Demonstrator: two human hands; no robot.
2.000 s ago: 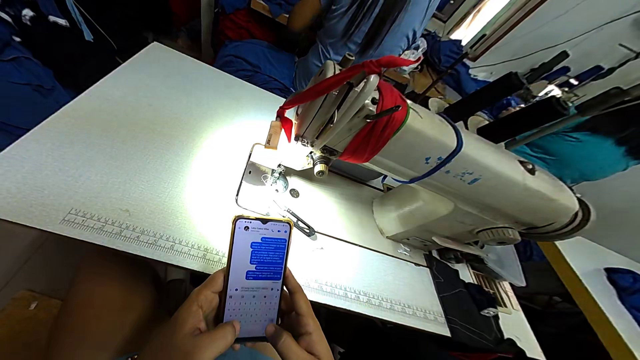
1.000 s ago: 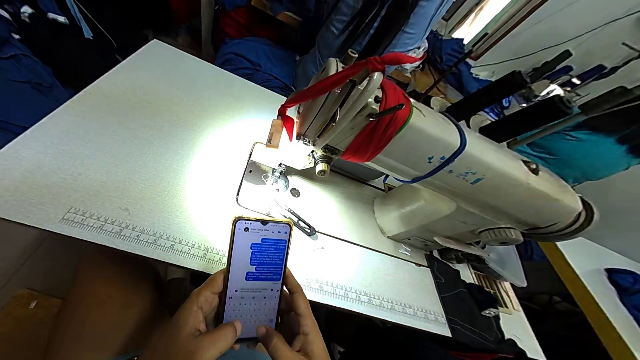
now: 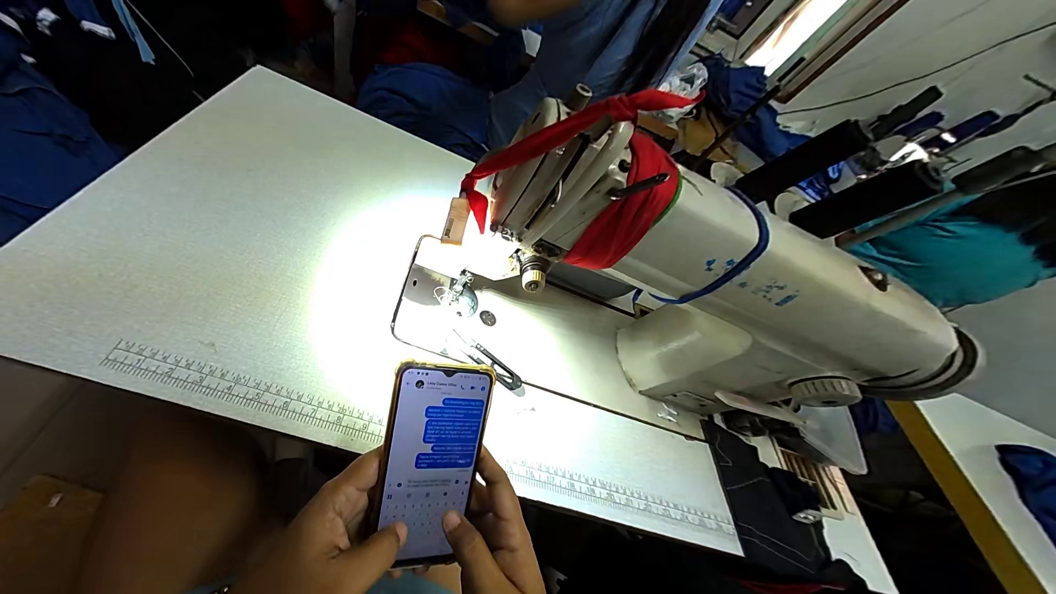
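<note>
Both hands hold a smartphone (image 3: 433, 462) upright at the table's front edge, its lit screen showing a chat and a keyboard. My left hand (image 3: 334, 528) grips its left side, thumb over the lower left of the screen. On the right side is my right hand (image 3: 499, 528), its thumb at the lower right of the keyboard. Just beyond the phone lies a pair of thread snips (image 3: 495, 367), partly hidden by it. An industrial sewing machine (image 3: 792, 272) stands behind, red cloth (image 3: 631, 206) wrapped round its head. Its presser foot (image 3: 460, 289) is brightly lit.
The white sewing table (image 3: 206, 223) has a printed ruler (image 3: 247, 392) along its front edge. Dark thread cones (image 3: 866, 198) stand behind the machine. Dark fabric (image 3: 767, 495) hangs at the table's right end. Two people, one in blue (image 3: 577, 58), one in teal (image 3: 949, 247), are beyond.
My thumbs have shifted slightly over the phone's keyboard; both hands keep hold of the phone. The person beyond the table has moved, and an arm shows at the top again.
</note>
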